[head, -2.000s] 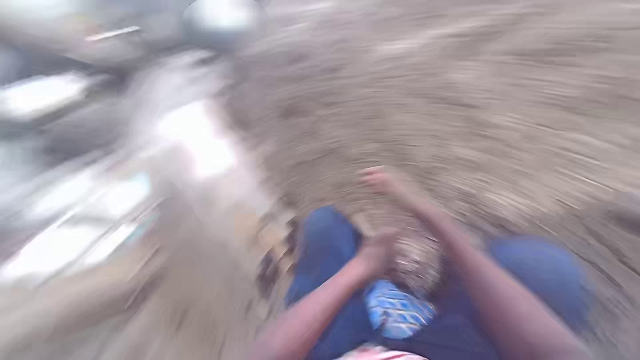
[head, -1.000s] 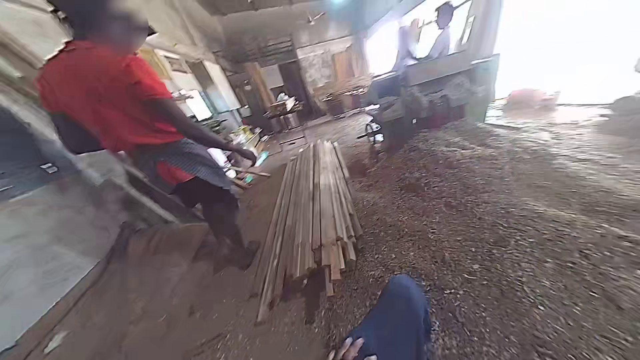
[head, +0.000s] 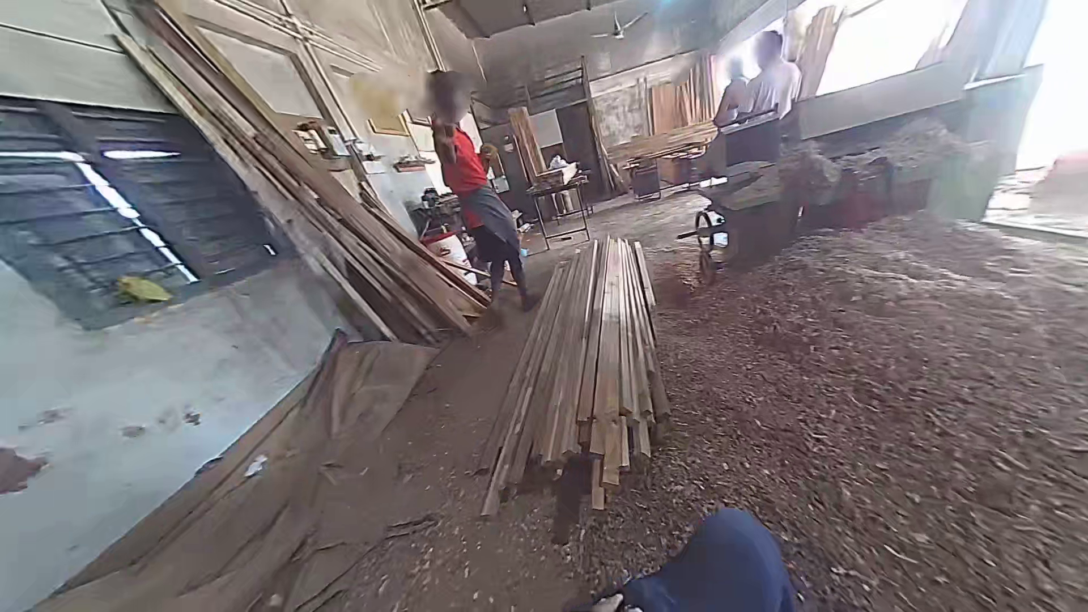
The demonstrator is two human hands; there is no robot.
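At the bottom edge, a sliver of what seems to be my left hand [head: 609, 603] shows beside my knee in blue cloth [head: 722, 561]. Too little of it is visible to tell its finger shape or whether it holds anything. My right hand is out of view. Ahead of the knee, a stack of long, narrow wooden boards [head: 586, 357] lies lengthwise, its near ends uneven.
Wood shavings [head: 884, 391] cover the floor at right. Long planks [head: 314, 195] lean on the left wall, above a crumpled brown sheet [head: 306, 476]. A person in a red top [head: 467, 170] stands beyond the boards' left side. Two people are near a shavings-covered machine [head: 765, 195].
The person in red has moved farther away, toward the back. My forearms, seen at first over my lap, are no longer in view. The view has swung up toward the room.
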